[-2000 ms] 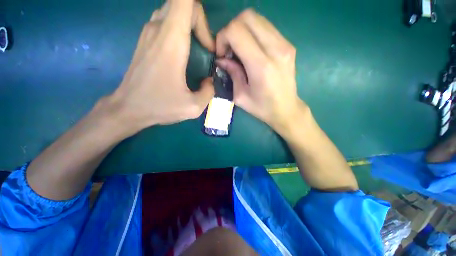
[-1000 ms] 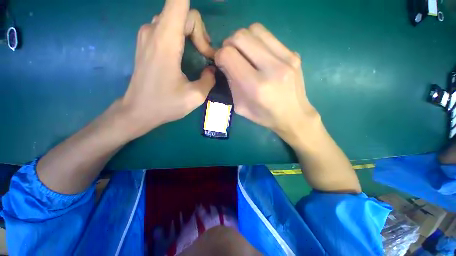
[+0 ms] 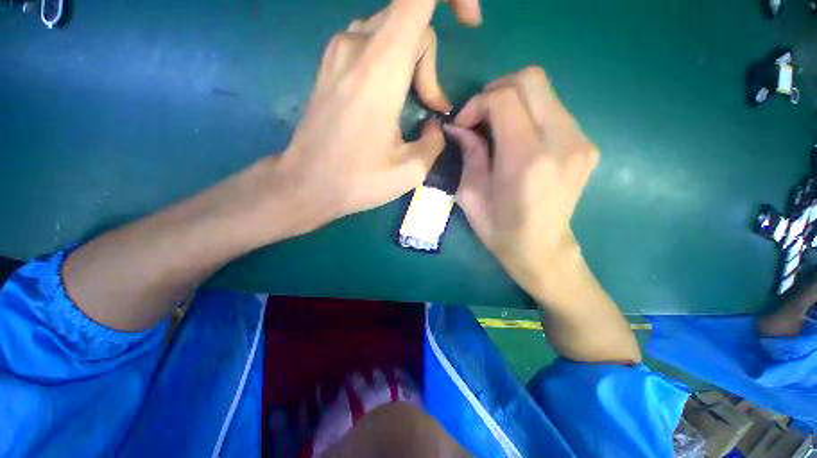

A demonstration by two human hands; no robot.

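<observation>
A dark phone unit lies on the green tabletop in front of me, tilted slightly, with its bright white area at the end nearest me. Its far dark end is under my fingertips. My left hand grips the far end from the left with thumb and a finger. My right hand is at the same end from the right, thumb and index finger pinched together at the unit's tip. Any small part between the right fingertips is too small and hidden to tell.
The green tabletop has a small pale oval ring at the far left edge. A black phone with a yellow-edged pale area lies at far right. More phones are heaped below it. Another person's blue sleeve is at lower right.
Both hands and the phone unit have shifted right in the picture, and the unit is more tilted. The right thumb and index finger show more openly at the unit's far end.
</observation>
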